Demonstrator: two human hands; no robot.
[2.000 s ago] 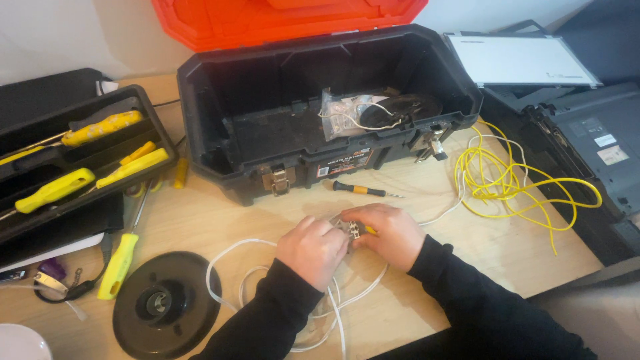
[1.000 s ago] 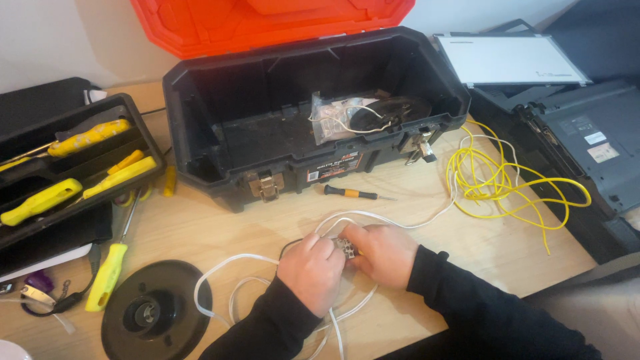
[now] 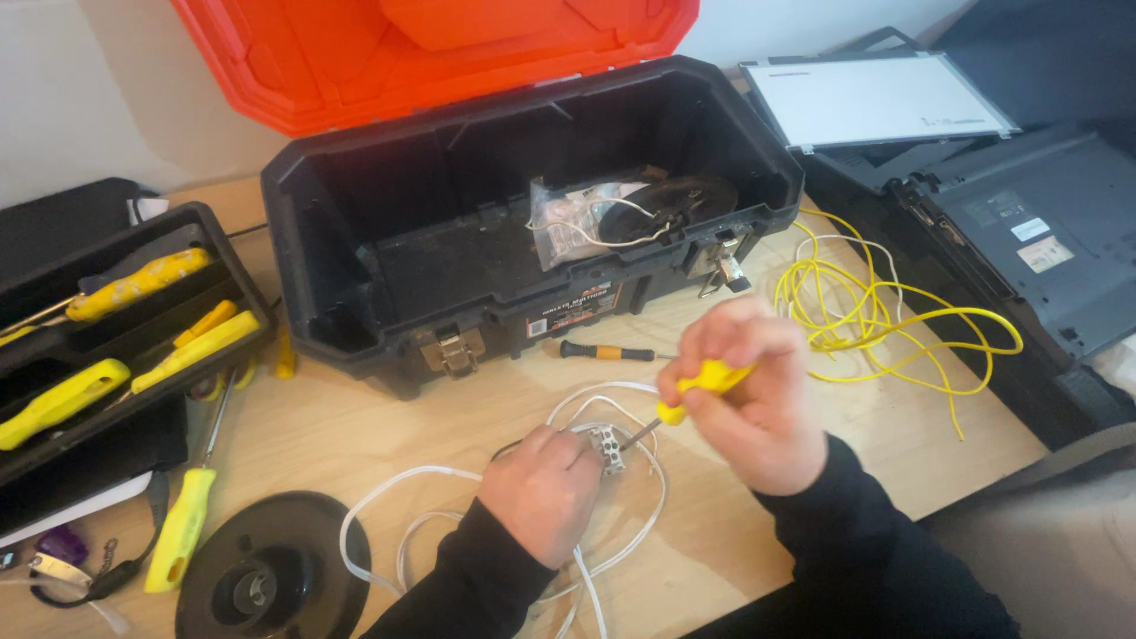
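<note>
My left hand point(image 3: 543, 493) grips a small screw terminal block point(image 3: 609, 449) low over the wooden table. White cables point(image 3: 652, 524) loop around and below that hand. In my right hand point(image 3: 754, 399) is a small screwdriver with a yellow handle point(image 3: 714, 380), tilted so that its shaft points down and left to the block's right side. Whether the tip sits in a screw cannot be told. A precision screwdriver with a black and orange handle point(image 3: 608, 352) lies just above, by the toolbox.
The black toolbox point(image 3: 417, 328), lid raised, stands behind my hands with a bag of parts point(image 3: 568, 222) inside. A tool tray point(image 3: 222, 257), another screwdriver point(image 3: 182, 524) and a dark round base point(image 3: 293, 550) are left. Yellow cable point(image 3: 887, 328) and laptop parts point(image 3: 1021, 231) are right.
My right hand has risen away from my left, and the yellow screwdriver and terminal block now show plainly between them. A second ago the two hands were together over the block.
</note>
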